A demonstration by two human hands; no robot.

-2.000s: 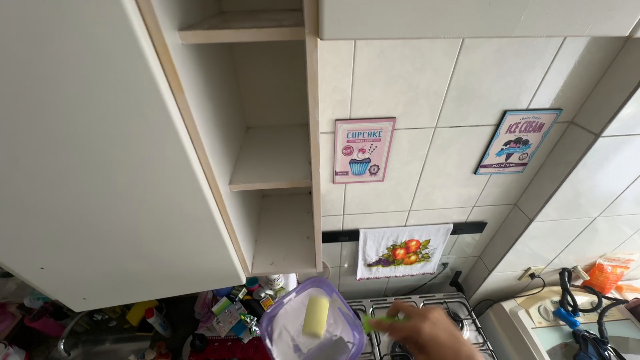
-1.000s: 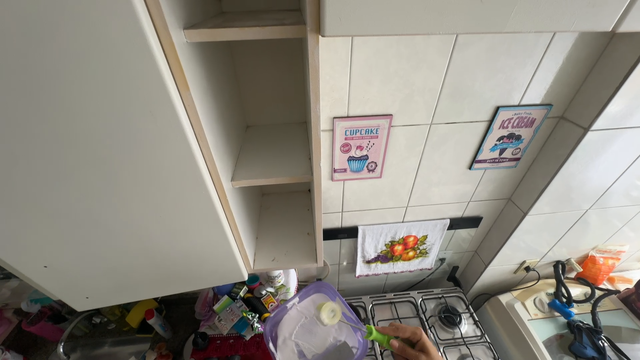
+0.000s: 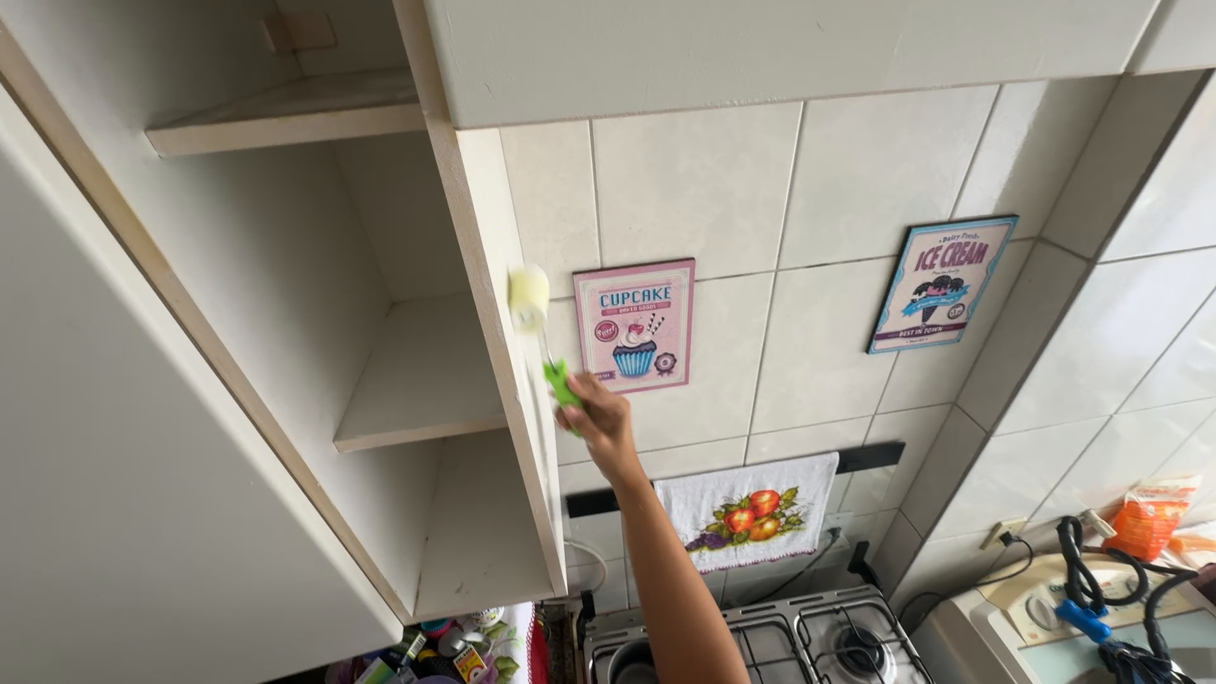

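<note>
My right hand (image 3: 598, 418) grips the green handle of a small paint roller (image 3: 528, 290). The pale yellow roller sleeve lies against or very close to the outer side panel (image 3: 508, 228) of the open white wall cabinet, to the left of the cupcake sign (image 3: 635, 325). My forearm rises from the bottom edge, over the stove. My left hand does not show. Bare shelves (image 3: 427, 375) stand inside the cabinet, left of the roller.
A large white cabinet door (image 3: 161, 427) fills the left. A gas stove (image 3: 769, 646) with a pot lies below, and a fruit-print towel (image 3: 750, 513) hangs above it. At lower right are a washing machine (image 3: 1026, 594) and dark cables. An ice cream sign (image 3: 943, 283) hangs on tiles.
My right hand has raised the roller from the purple-rimmed paint tray to the cabinet's side panel. The tray, seen at the bottom earlier, is largely or wholly out of view.
</note>
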